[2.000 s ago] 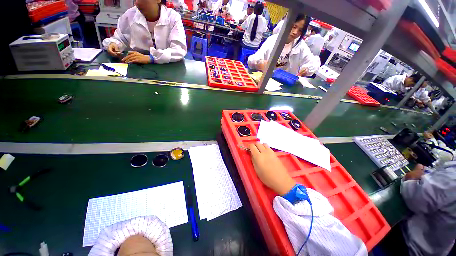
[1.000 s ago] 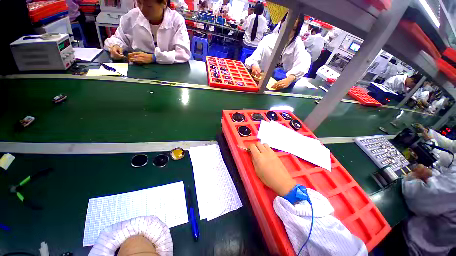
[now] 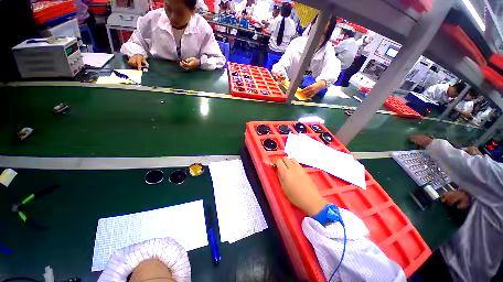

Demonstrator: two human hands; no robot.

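My right hand [image 3: 298, 186], with a blue wrist strap [image 3: 327, 214], rests palm down on the red compartment tray [image 3: 292, 237]. A thin sliver lies by its fingertips; whether the fingers grip it is unclear. Several black round watch modules [image 3: 269, 144] sit in the far pockets. A loose sheet [image 3: 325, 160] lies across the pockets beyond my hand. My left hand [image 3: 150, 271] is cut off by the bottom edge; only skin inside the white cuff shows, over the near edge of a record sheet [image 3: 149, 226]. A blue pen [image 3: 214, 245] lies right of that sheet.
Two dark round units [image 3: 154, 177] and a gold-faced one [image 3: 196, 169] lie beyond the sheets. A second gridded sheet [image 3: 236, 201] lies beside the tray. Green-handled cutters [image 3: 23, 208] are far left. A green conveyor [image 3: 132, 124] crosses ahead. A metal post [image 3: 386, 77] rises behind the tray.
My hands and the tray stay still. Small parts on the conveyor have moved left. The person at right now reaches an arm over the grey tray; people opposite have shifted their hands.
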